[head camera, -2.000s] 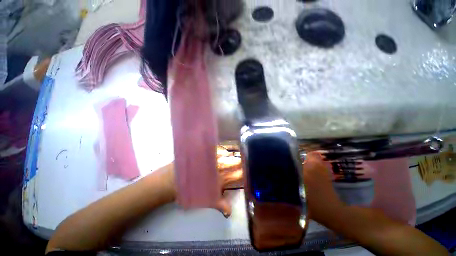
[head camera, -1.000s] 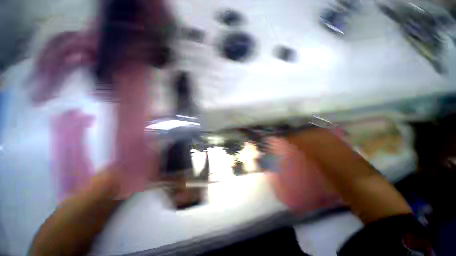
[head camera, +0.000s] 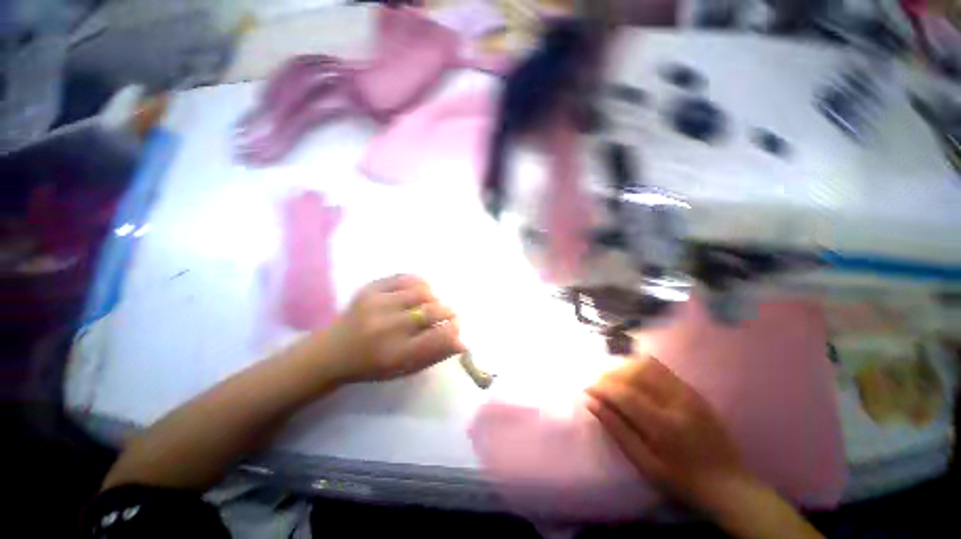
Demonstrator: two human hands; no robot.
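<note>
The large pink panel (head camera: 775, 390) lies right of the needle area and reaches past the table's front edge. My right hand (head camera: 664, 421) is on it, fingers together and fingertips closed at its edge in the glare. My left hand (head camera: 400, 332) is on the table left of the needle, fingers curled; whether it holds anything is unclear. A small brown tab (head camera: 477, 370) shows beside its fingertips. A small pink piece (head camera: 308, 258) lies alone behind my left forearm. The presser foot area (head camera: 616, 335) is blurred and washed out by light.
The white machine head (head camera: 759, 190) stands at back right, with a pink strip (head camera: 567, 205) and a dark thread bunch (head camera: 537, 90) hanging from it. A layered pink bundle (head camera: 290, 105) and loose pink panels (head camera: 422, 137) lie at the back. A yellow-tan label (head camera: 896, 387) lies far right.
The view has shifted and now shows more of the table. My left hand has come out from behind the hanging strip. My right hand and the panel are nearer the front, clear of the machine head.
</note>
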